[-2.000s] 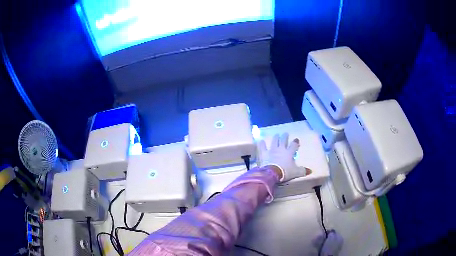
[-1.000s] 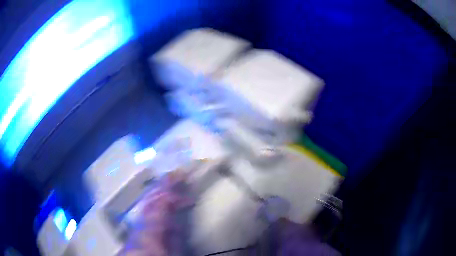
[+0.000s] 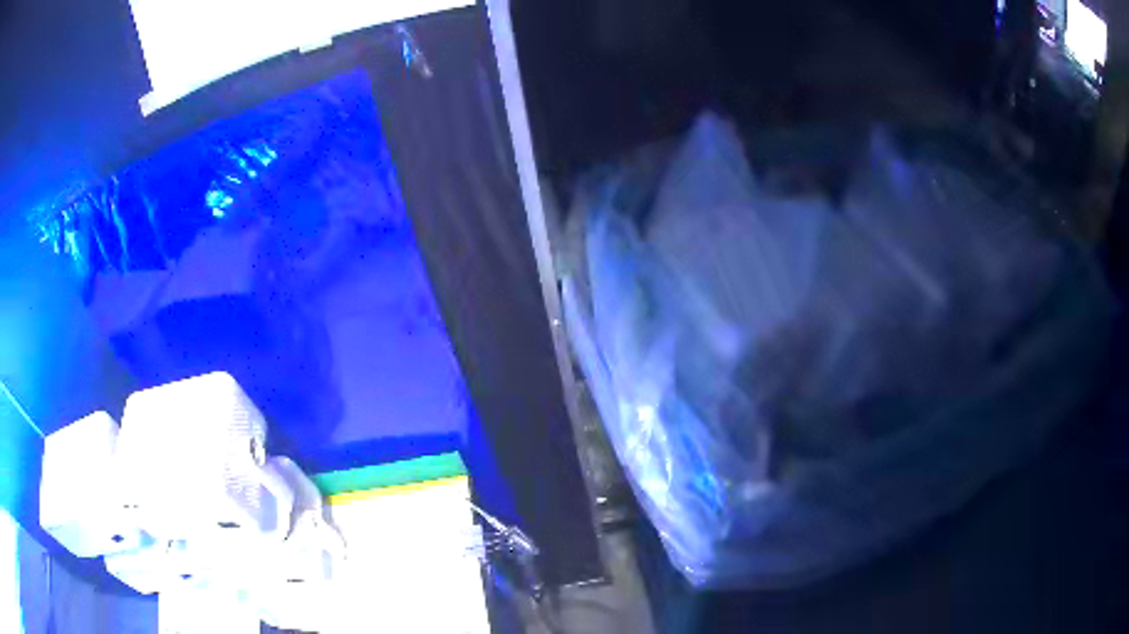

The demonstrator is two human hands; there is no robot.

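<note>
No hand is in view, so what my left hand and my right hand hold cannot be seen. Several white projectors are stacked at the lower left. A white projector with a perforated side (image 3: 194, 448) sits at the top of the stack. Another white projector (image 3: 79, 483) stands to its left, nearer the picture's edge. More white units below them are overexposed, and their details are lost.
The white bench top (image 3: 409, 557) has a green and yellow edge. A large clear plastic bag (image 3: 792, 359) with pale contents lies right of a dark curtain (image 3: 477, 285). A pale upright pole (image 3: 530, 186) runs between them. A lit screen shows at the upper right.
The view has swung far to the right. The projector stack has moved to the lower left of the picture. Both hands and the pink sleeve have left the view, and the plastic bag has come in.
</note>
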